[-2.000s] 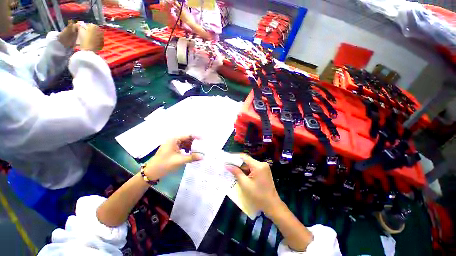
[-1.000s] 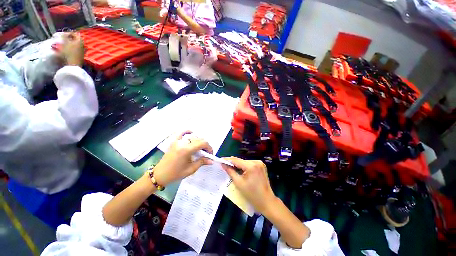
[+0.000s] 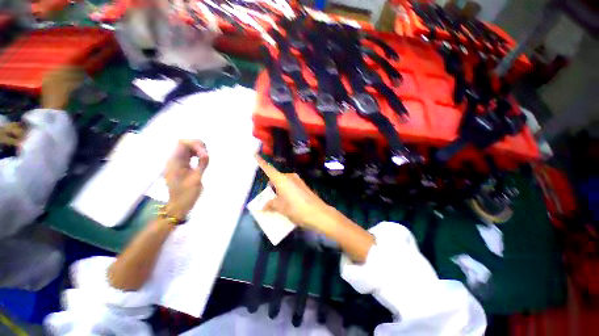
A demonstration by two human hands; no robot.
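Note:
My left hand (image 3: 184,176) is over the long white printed sheet (image 3: 190,262), thumb and finger curled towards each other. Blur hides whether it holds anything. The sheet's lower end reaches past the bench edge beside stacked white sheets (image 3: 118,190). My right hand (image 3: 295,205) is to the right, index finger stretched towards the sheet, with a small pale card (image 3: 272,223) held under its palm side. Below this hand, several black watch straps (image 3: 281,266) lie in a row across the bench edge. Their watch faces are mostly hidden or too blurred to make out.
Red foam trays (image 3: 420,125) with black watches stand at the right. White scraps (image 3: 471,269) and a yellowish tape ring (image 3: 489,209) lie at the right. Another person's sleeve (image 3: 39,164) is at the left. A red tray (image 3: 46,59) is at the far left.
The view has shifted and blurred. The long sheet has gone from being held up between both hands to lying over the stack. My hands have moved apart; the card stays with my right hand.

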